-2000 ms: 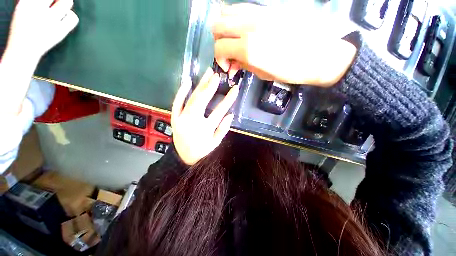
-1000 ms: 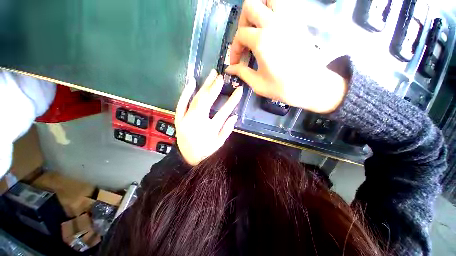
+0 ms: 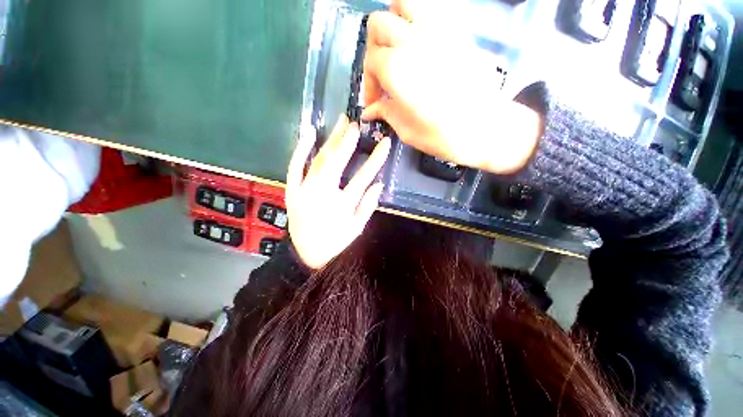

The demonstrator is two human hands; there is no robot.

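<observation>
A black device (image 3: 375,130) lies in a pocket of the clear blister tray (image 3: 477,205), at the tray's left end. My left hand (image 3: 330,195) has its fingers on the near part of the device and the pocket; its grip is partly hidden. My right hand (image 3: 424,89) is over the far part of the same device, with fingertips bent down against it. What the right fingertips hold, if anything, is hidden. More black devices sit in tray pockets, one of them beside my right wrist (image 3: 441,165).
The green table top (image 3: 155,73) lies left of the tray. A red tray (image 3: 252,198) with black devices is below the table edge. Black devices (image 3: 694,69) sit in pockets at the upper right. Cardboard boxes (image 3: 138,376) stand on the floor. A white sleeve (image 3: 37,195) is at the left edge.
The neighbour's hand has left the green table top. My right hand has shifted down and turned over the device, then slightly left. My left hand has stayed nearly in place.
</observation>
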